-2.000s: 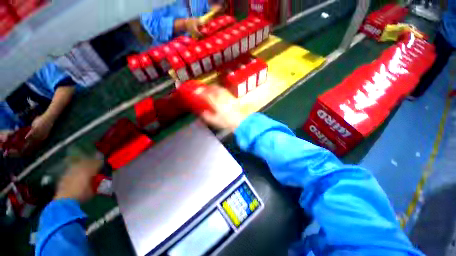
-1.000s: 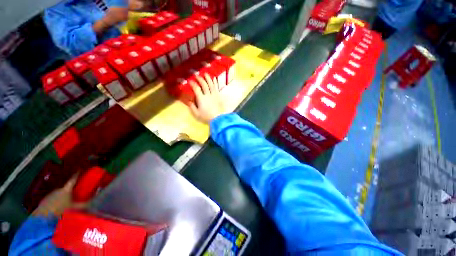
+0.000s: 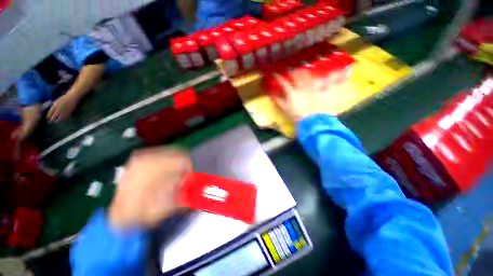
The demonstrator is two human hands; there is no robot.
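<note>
My left hand [image 3: 150, 186], blurred, grips one end of a red product box [image 3: 221, 197] over the silver plate of the weighing scale [image 3: 230, 153]. Whether the box touches the plate I cannot tell. The scale display [image 3: 235, 263] is pale, with the keypad [image 3: 284, 240] beside it. My right hand [image 3: 305, 94], blurred, is at the near side of a short row of red boxes [image 3: 330, 62] on the yellow board [image 3: 373, 73]. Its fingers are too blurred to tell whether they hold a box.
A longer row of checked boxes [image 3: 281, 38] stands behind. Loose red boxes [image 3: 162, 121] lie left of the board, with paper scraps [image 3: 94, 188] on the belt. A shiny red box block [image 3: 457, 145] is at right. Another worker's hand [image 3: 63, 107] is at upper left.
My left hand has brought the box further over the scale plate. My right hand remains at the short row, now blurred. The view has shifted, so the scene sits further right.
</note>
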